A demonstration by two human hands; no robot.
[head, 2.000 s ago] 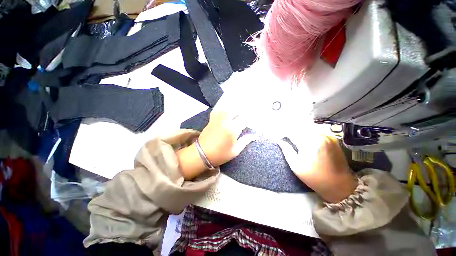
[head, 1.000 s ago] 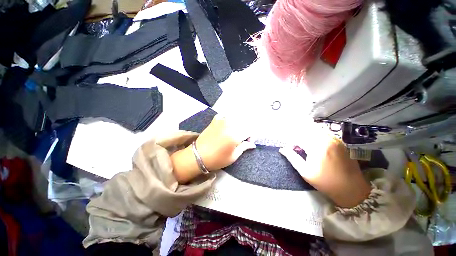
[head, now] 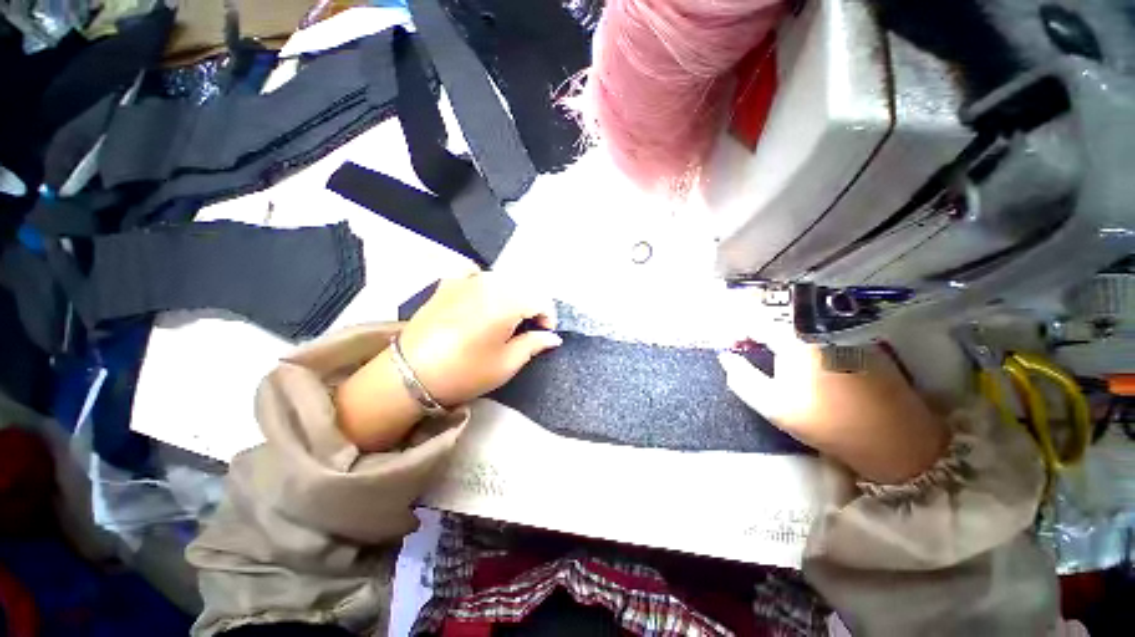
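Note:
A dark speckled curved collar piece (head: 641,396) lies flat on the white table in front of me, below the glare of the machine light. My left hand (head: 467,334) holds its left end between thumb and fingers. My right hand (head: 828,401) holds its right end near the machine's needle area, with the fingertips partly lost in glare. The presser foot parts (head: 797,305) show under the sewing machine head (head: 815,149), just above my right hand. The needle point cannot be made out.
A stacked cut bundle (head: 224,276) and crossed dark strips (head: 417,205) lie left and above. A pink thread bundle (head: 660,93) hangs by the head, with a red cloth scrap (head: 752,100). Yellow-handled scissors (head: 1046,404) lie right. A printed ruler (head: 778,529) marks the front edge.
My hands are farther apart, and more of the collar piece shows between them. The view has shifted, so the machine and bundles sit further left in the picture.

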